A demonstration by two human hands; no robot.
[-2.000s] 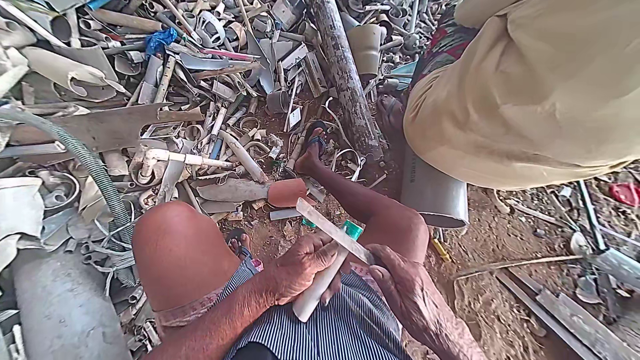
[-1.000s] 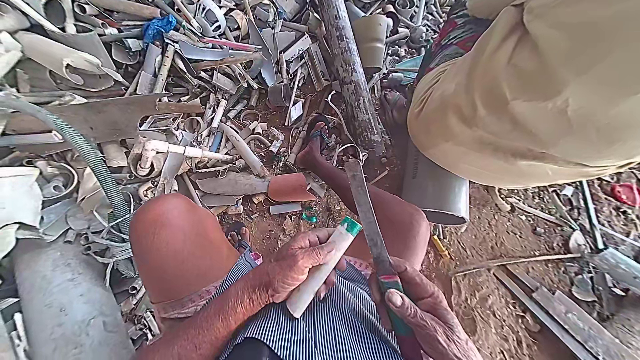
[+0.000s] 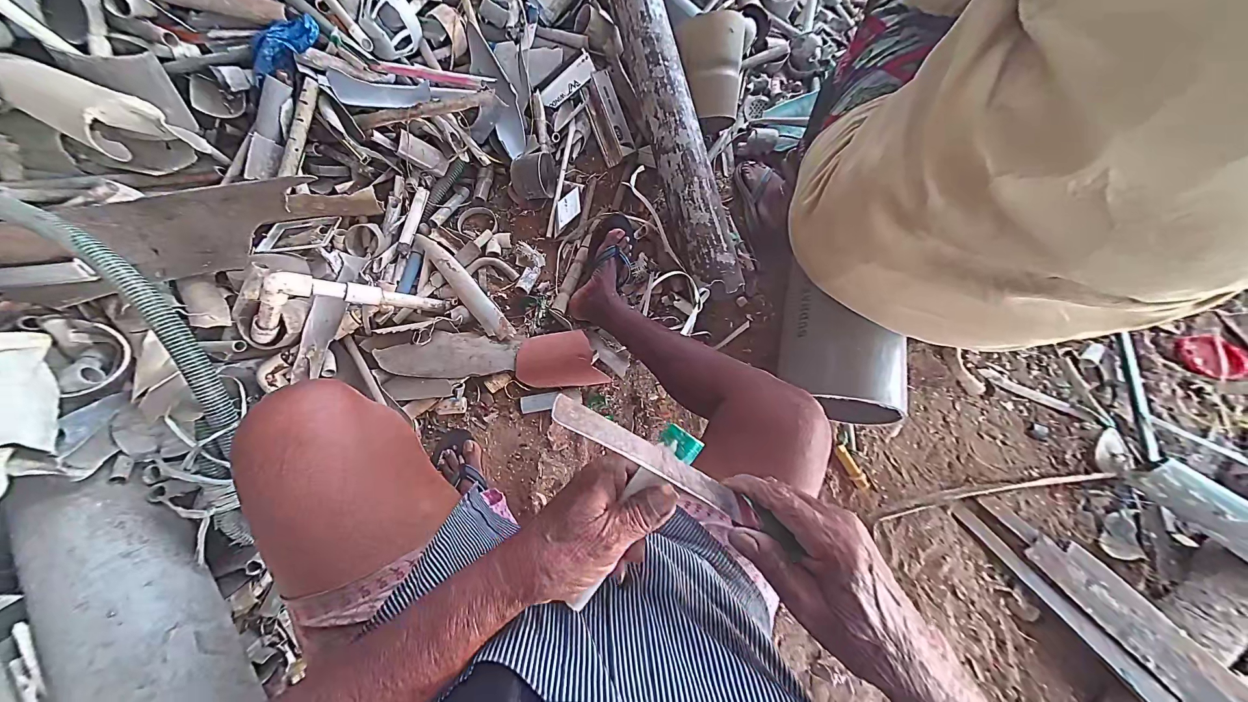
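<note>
My left hand [image 3: 595,536] grips a short white plastic pipe piece [image 3: 639,483] above my lap; its far end is green [image 3: 681,444]. My right hand [image 3: 809,556] is closed on the handle of a large knife [image 3: 648,453]. The blade points up and to the left, lying across the pipe piece close to its green end. Its flat hides part of the pipe, and my left fingers cover much of the rest.
Plastic pipe scraps [image 3: 468,283] lie heaped ahead and to the left, with a green corrugated hose [image 3: 156,302]. A wooden post [image 3: 678,146] lies beyond my foot. At the right, a person in tan clothing [image 3: 1024,175] is beside a wide grey pipe [image 3: 843,351].
One second ago the knife pointed up, apart from the pipe piece at its right. Now the blade has swung left across the pipe, much as it was two seconds ago.
</note>
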